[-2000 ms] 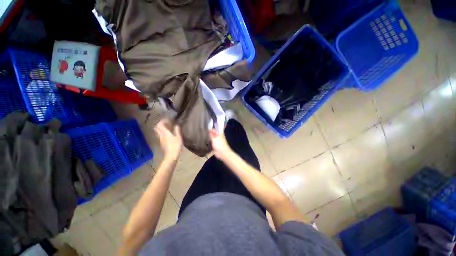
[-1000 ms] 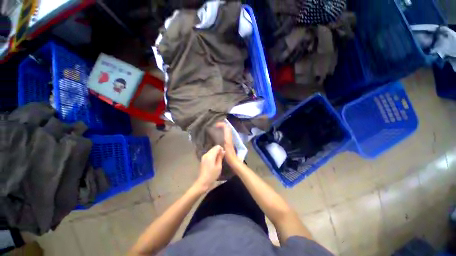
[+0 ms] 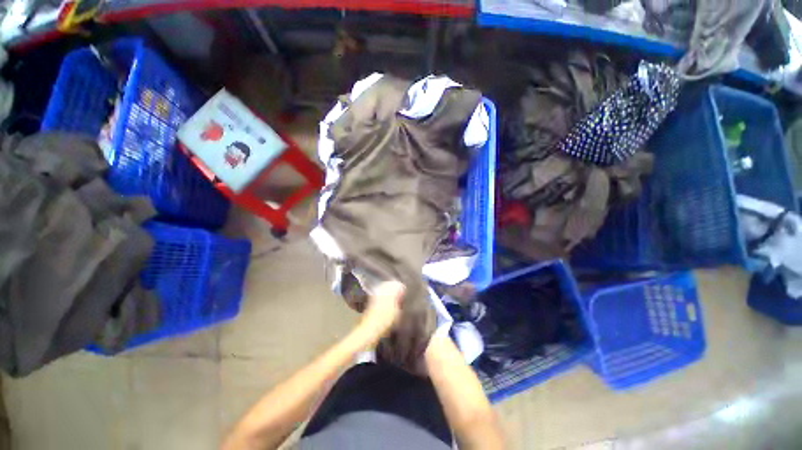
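Observation:
Brown garment pieces with white parts (image 3: 387,176) lie heaped over a blue crate (image 3: 479,220) directly in front. My left hand (image 3: 383,306) grips the near end of a brown piece from its left side. My right hand (image 3: 438,348) is at the right edge of the same piece, beside a white strip; its fingers are largely hidden by the cloth, and I cannot tell how it holds it. The near end of the piece hangs between my hands.
A stool with red legs (image 3: 230,145) stands left of the heap. A dark brown pile (image 3: 70,255) covers blue crates at the left. A lower crate (image 3: 576,303) with dark pieces, an empty crate (image 3: 646,330), a dotted cloth (image 3: 620,119) and a deep bin (image 3: 695,176) are at the right.
The view has tilted up, showing more of the table edges. My hands, together a second ago, are now apart on either side of the brown piece's near end.

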